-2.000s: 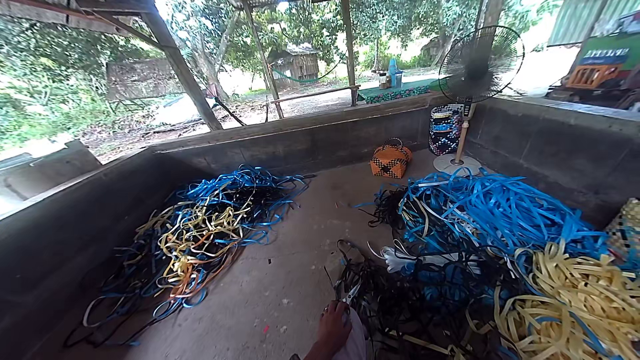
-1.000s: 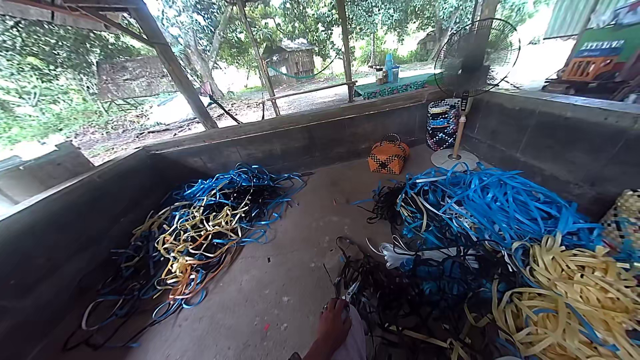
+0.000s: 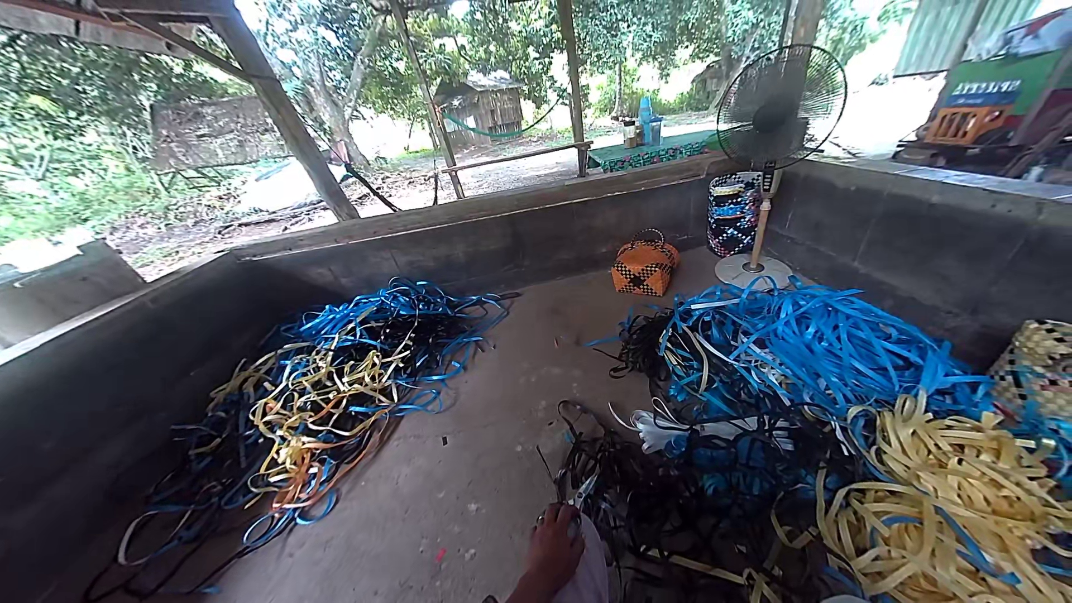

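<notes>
My left hand point(image 3: 555, 540) is low in the middle of the view, over pale cloth point(image 3: 588, 559). A pair of scissors point(image 3: 584, 490) lies right at its fingertips, with the blades pointing away from me; whether the fingers grip the handles is unclear. Just beyond and to the right spreads a tangle of black plastic strips point(image 3: 653, 494). White strips point(image 3: 657, 431) lie on its far side. Blue strips point(image 3: 837, 343) are heaped behind, and pale yellow strips point(image 3: 946, 511) at the right. My right hand is out of view.
A mixed strip pile point(image 3: 335, 385) lies left on the concrete floor point(image 3: 502, 427). An orange and black woven basket point(image 3: 645, 266), a patterned woven basket point(image 3: 734, 213) and a standing fan point(image 3: 766, 117) are by the far low wall point(image 3: 502, 243). Another woven basket point(image 3: 1038, 368) is at right.
</notes>
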